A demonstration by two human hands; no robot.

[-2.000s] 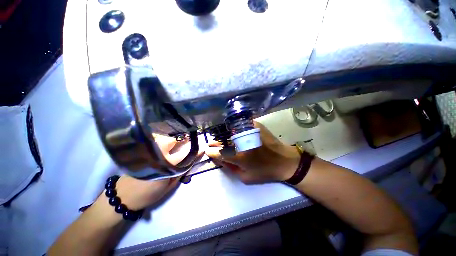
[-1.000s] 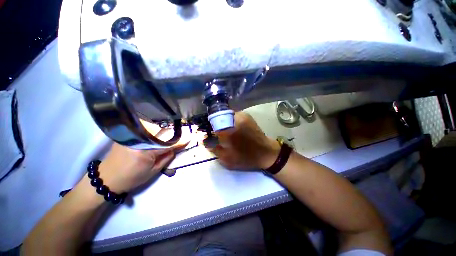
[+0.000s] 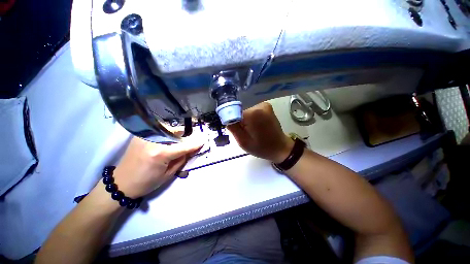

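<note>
A pale fabric panel (image 3: 201, 201) lies in front of the white sewing machine head (image 3: 227, 46). A smaller pale piece with a dark edge (image 3: 221, 162) lies on it near the presser foot (image 3: 219, 129), in bright light. My left hand (image 3: 149, 162) rests on the fabric left of the foot, index finger extended toward the needle area. Its thumb is tucked below, and its grip is unclear. My right hand (image 3: 260, 131) is right of the foot, with its fingertips hidden behind the white-capped knob; its hold cannot be told.
Silver scissors (image 3: 301, 108) lie on the bed behind my right hand. A dark-edged brown tray or phone (image 3: 389, 121) is at the right. Another pale piece with a dark edge (image 3: 15, 144) lies at far left. Dark cloth (image 3: 31, 41) is at upper left.
The view has shifted. My right hand has moved away from the presser foot, so a dark part there shows more clearly. My left index finger now reaches straight toward the foot.
</note>
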